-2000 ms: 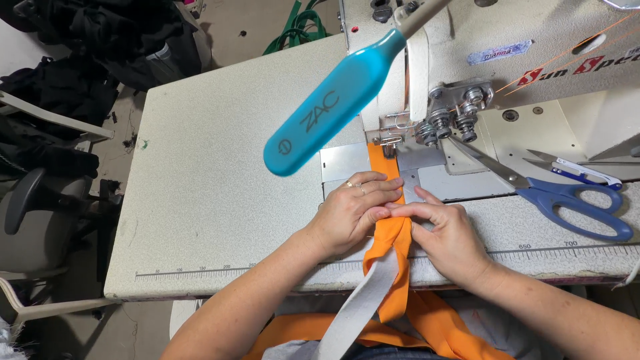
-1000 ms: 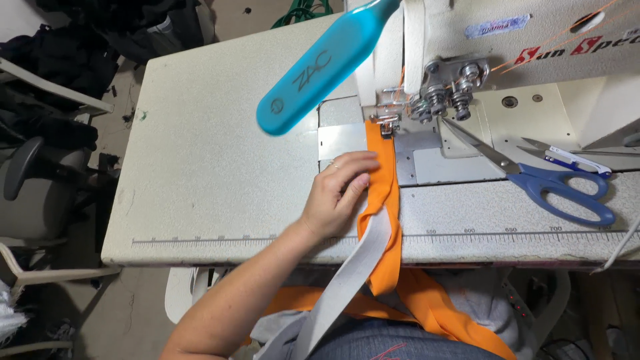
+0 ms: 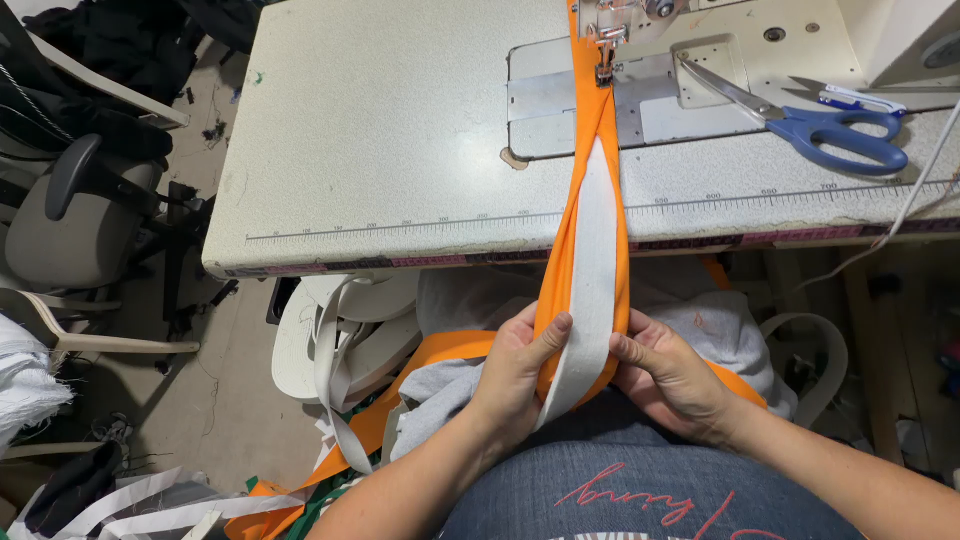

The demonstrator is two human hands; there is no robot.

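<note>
An orange fabric strip [image 3: 559, 262] runs from under the presser foot [image 3: 604, 71] of a sewing machine down over the table's front edge. Inside its fold lies a light grey elastic or fabric band [image 3: 595, 247]. Below the edge, my left hand [image 3: 521, 360] grips the left side of the orange strip, thumb on top by the band. My right hand [image 3: 664, 367] holds the right side, its thumb at the band's right edge. Between the hands the orange fabric is spread around the band. The fingertips beneath the fabric are partly hidden.
Blue-handled scissors [image 3: 832, 139] and small thread snips [image 3: 855, 97] lie right of the needle. A ruler tape [image 3: 375, 223] runs along the table front. White band coils [image 3: 375, 307] and grey fabric [image 3: 442, 394] hang below. A chair [image 3: 67, 225] stands at the left.
My left hand has moved from the strip on the table down to below its edge. My right hand, out of sight one second ago, now holds the strip. The view has shifted closer and lower.
</note>
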